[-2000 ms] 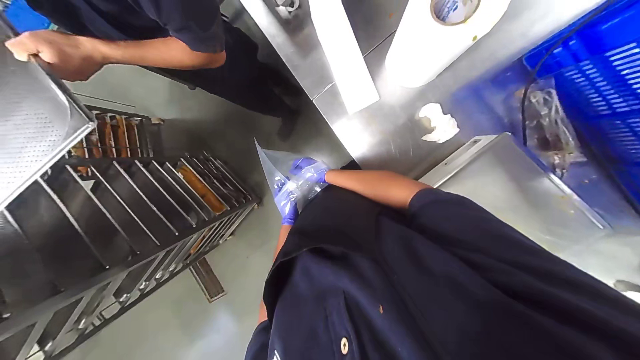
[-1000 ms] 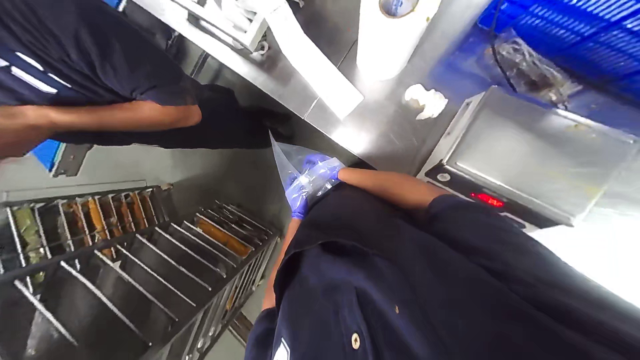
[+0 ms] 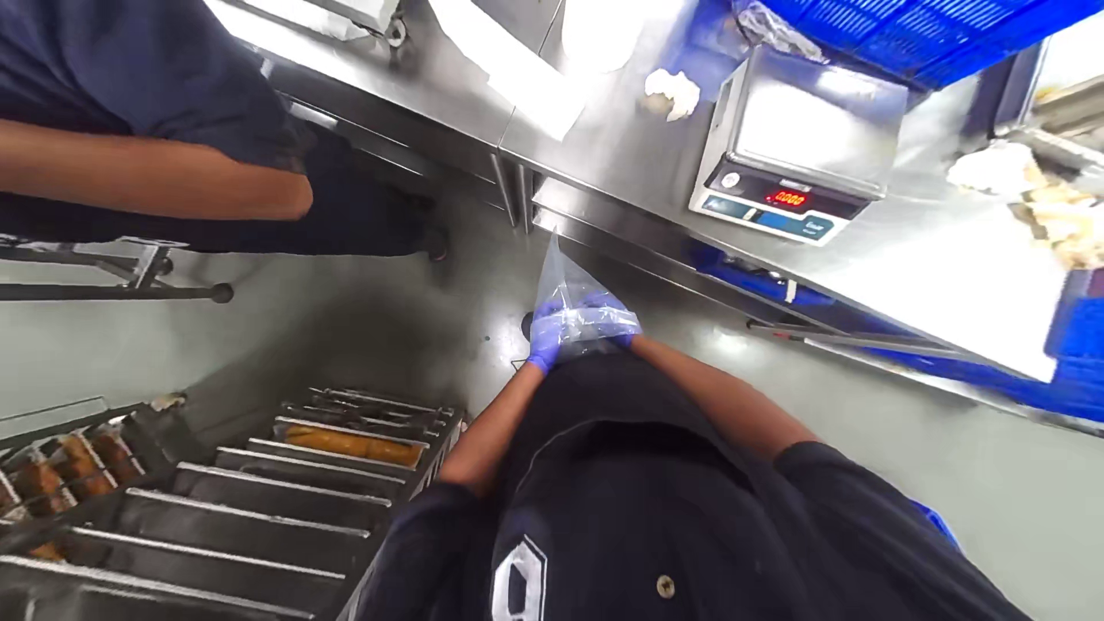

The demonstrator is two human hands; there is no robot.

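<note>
A clear plastic bag (image 3: 573, 297) is spread between my hands in front of my dark apron, its pointed corner directed away from me. My left hand (image 3: 545, 336), in a purple glove, grips the bag's left side. On its right side my right hand (image 3: 614, 317), gloved the same way, is partly inside or behind the film; both sets of fingers are blurred by the plastic. A folded band of the bag runs across both hands. Whether the bag holds anything cannot be seen.
Ahead stands a steel table (image 3: 604, 147) bearing a digital scale (image 3: 798, 142), crumpled white scraps (image 3: 673, 93), a white strip (image 3: 517, 65) and a blue crate (image 3: 931, 30). A co-worker's arm (image 3: 164, 177) is at left. Tray racks (image 3: 259, 509) with orange-brown items stand lower left.
The view has shifted, bringing the whole scale and more of the table's right side into sight. My hands keep hold of the bag. The co-worker's hand has left the frame.
</note>
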